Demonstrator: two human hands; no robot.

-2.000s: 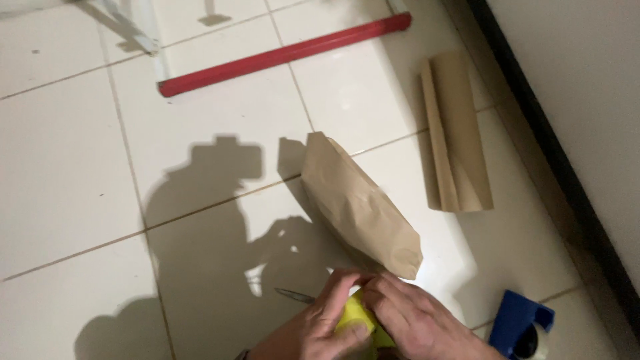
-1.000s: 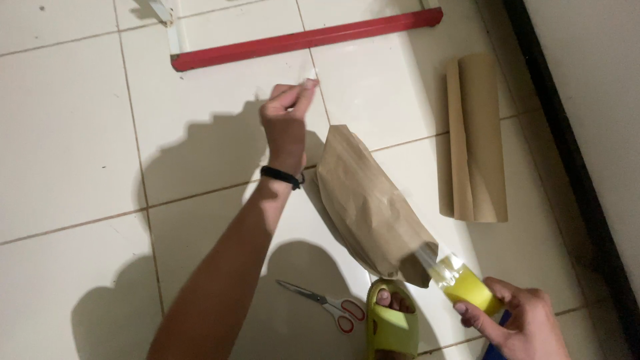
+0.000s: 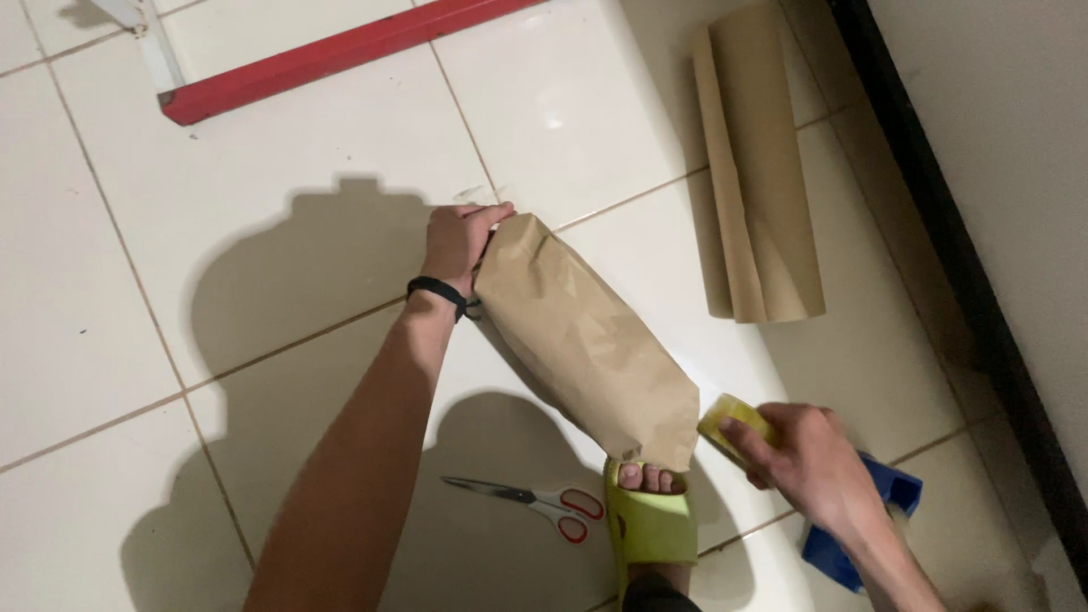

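A package wrapped in brown kraft paper (image 3: 595, 340) stands or lies on the tiled floor, slanting from upper left to lower right. My left hand (image 3: 463, 242), with a black band at the wrist, is at its upper left end, fingertips against the paper's edge; whether it grips anything is hidden. Around a roll of yellowish adhesive tape (image 3: 738, 425) close the fingers of my right hand (image 3: 803, 455), just off the package's lower right corner. Scissors with red and white handles (image 3: 544, 501) lie below the package, their blades pointing left.
A roll of brown kraft paper (image 3: 765, 170) lies at the upper right near the wall. Under my right forearm is a blue tape dispenser (image 3: 837, 552). My foot in a yellow-green slide sandal (image 3: 654, 527) touches or nears the package's lower end. A red metal bar (image 3: 340, 59) crosses the top.
My left hand has come down from above the package to its upper left end. My right hand, still with the tape roll, has stayed near the lower right end.
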